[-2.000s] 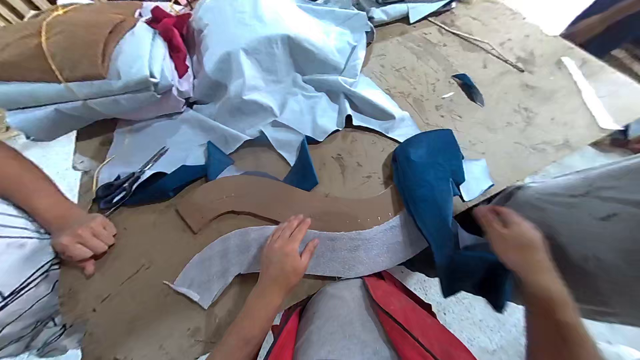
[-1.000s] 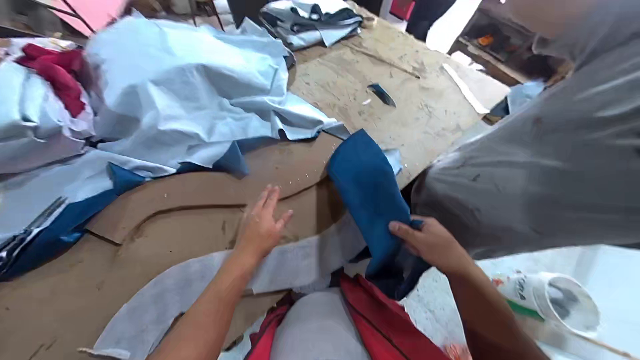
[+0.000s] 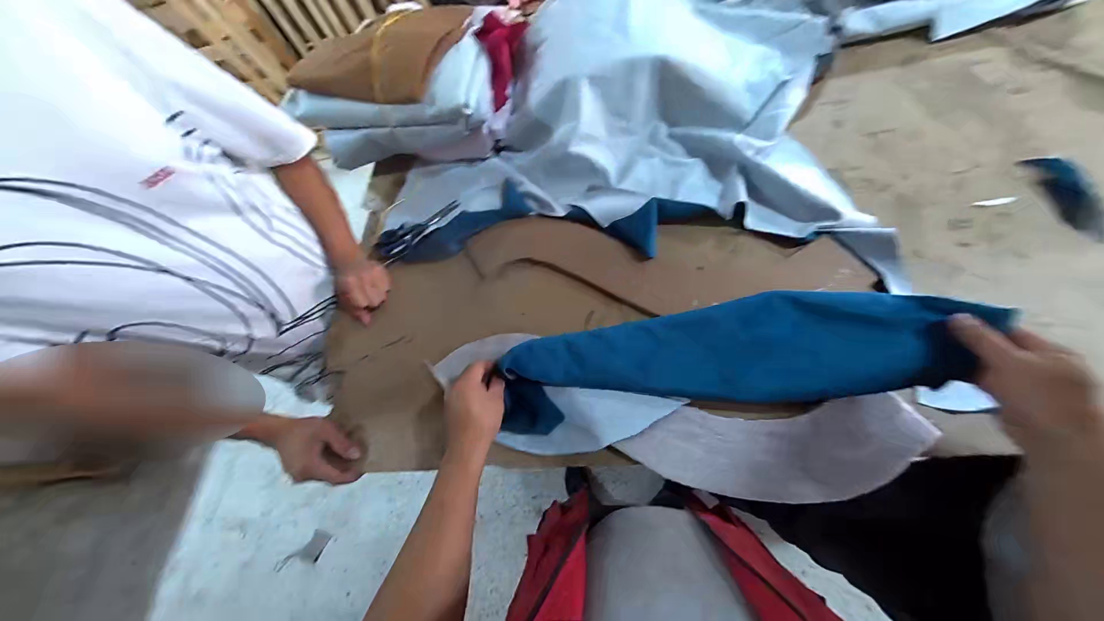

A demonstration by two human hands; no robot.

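A long piece of blue fabric [image 3: 733, 345] stretches between my hands above the table's near edge. My left hand [image 3: 474, 410] grips its bunched left end, and my right hand [image 3: 1026, 371] holds the right end. Under it lie a curved light grey fabric piece [image 3: 785, 457] and a pale blue piece [image 3: 595, 423]. A curved brown cardboard pattern [image 3: 690, 259] rests behind the blue fabric.
A co-worker in a white shirt [image 3: 155, 198] stands at the left, hands on the brown-covered table [image 3: 397, 371]. Scissors [image 3: 418, 233] lie near that person's hand. Behind are crumpled silvery-blue fabric [image 3: 655, 95] and a brown roll [image 3: 379, 56]. A dark blue scrap [image 3: 1069, 194] lies right.
The blue fabric, earlier bunched at the right, now lies extended to the left. My left hand has left the grey piece and taken hold of the blue fabric. The view has swung left.
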